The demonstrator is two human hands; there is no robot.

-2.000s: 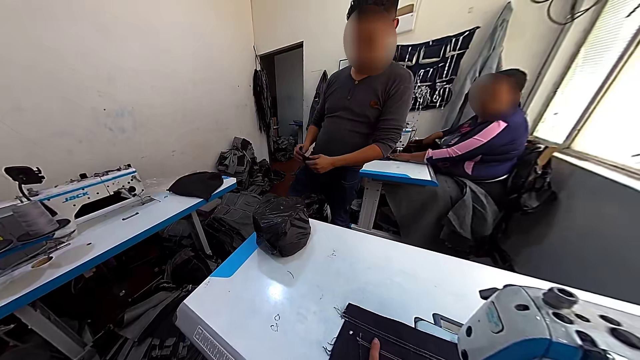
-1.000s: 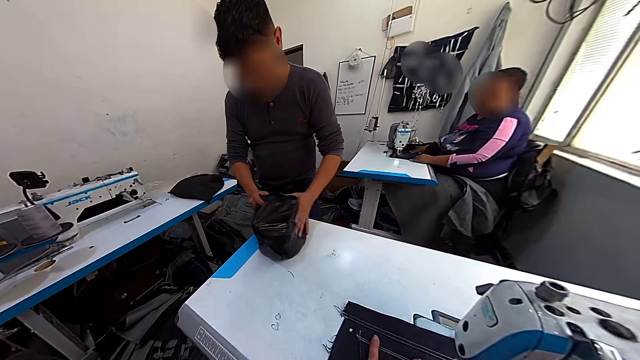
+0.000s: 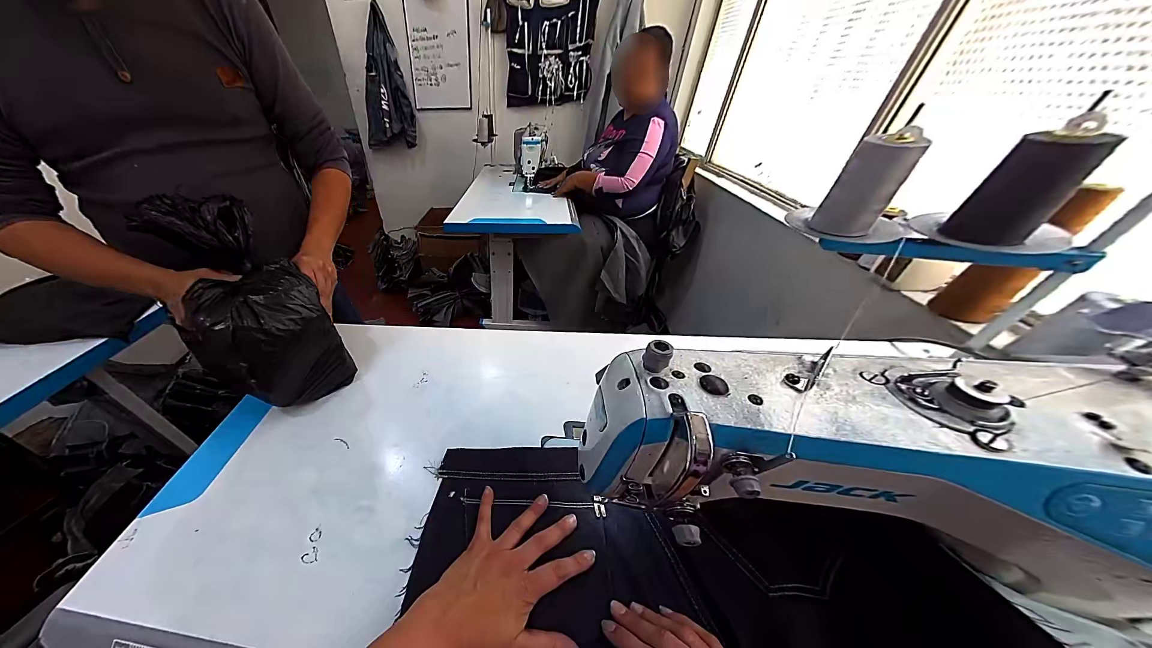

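Note:
Dark denim fabric [image 3: 540, 522] with light stitching and a frayed left edge lies on the white sewing table, passing under the head of a Jack industrial sewing machine [image 3: 648, 450]. My left hand [image 3: 504, 576] rests palm down on the denim with fingers spread, left of the presser foot area. At the bottom edge, my right hand [image 3: 657, 627] touches the same cloth; only its fingers show, fairly close together. The needle itself is hidden behind the machine head.
Across the table corner [image 3: 216, 450], a standing person holds a black plastic bag [image 3: 270, 333]. Thread cones [image 3: 868, 184] stand on a rack at the right. Another person sits at a second sewing machine [image 3: 531, 157] behind. Fabric piles lie on the floor at left.
The view has swung right and down, bringing both my hands into sight. The standing person, whose hands were off the black bag two seconds ago, now has both hands on it.

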